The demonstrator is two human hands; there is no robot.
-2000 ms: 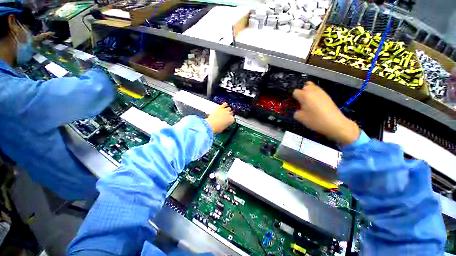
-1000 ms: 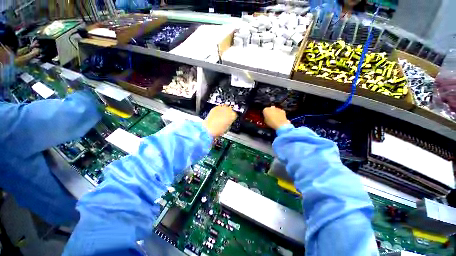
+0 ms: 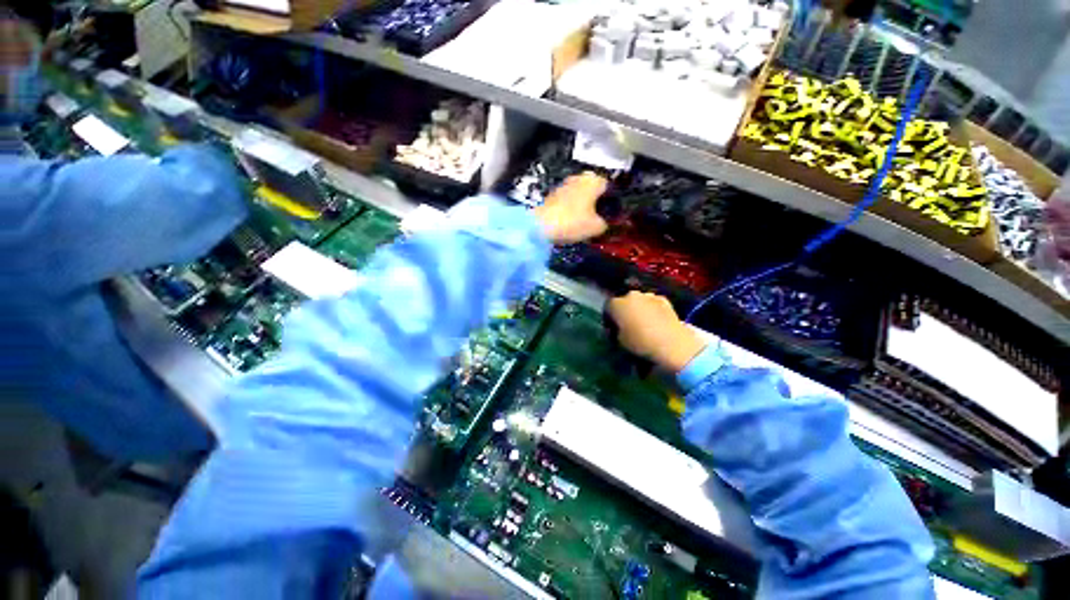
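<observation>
My left hand (image 3: 575,209) is over the parts bins, beside the red components (image 3: 657,258). Its fingers are bent, with something dark at the fingertips that blends into the dark bin behind. My right hand (image 3: 652,328) is low over the far side of the green circuit board (image 3: 534,492), fingers closed on a small dark component (image 3: 611,316). A long heatsink (image 3: 634,457) lies along the board's middle. My right hand and sleeve hide the finned heatsink, except a bit of its yellow strip (image 3: 676,404).
The parts shelf (image 3: 692,150) holds white blocks (image 3: 686,41) and yellow-and-black components (image 3: 868,147). A blue cord (image 3: 862,209) hangs before it. Stacked boards (image 3: 968,369) lie at right. Another person's blue sleeve (image 3: 129,217) reaches over boards at left.
My right hand has drawn back from the red bin to over the board. My left hand has moved right and farther in, beside the red components. The view has shifted a little.
</observation>
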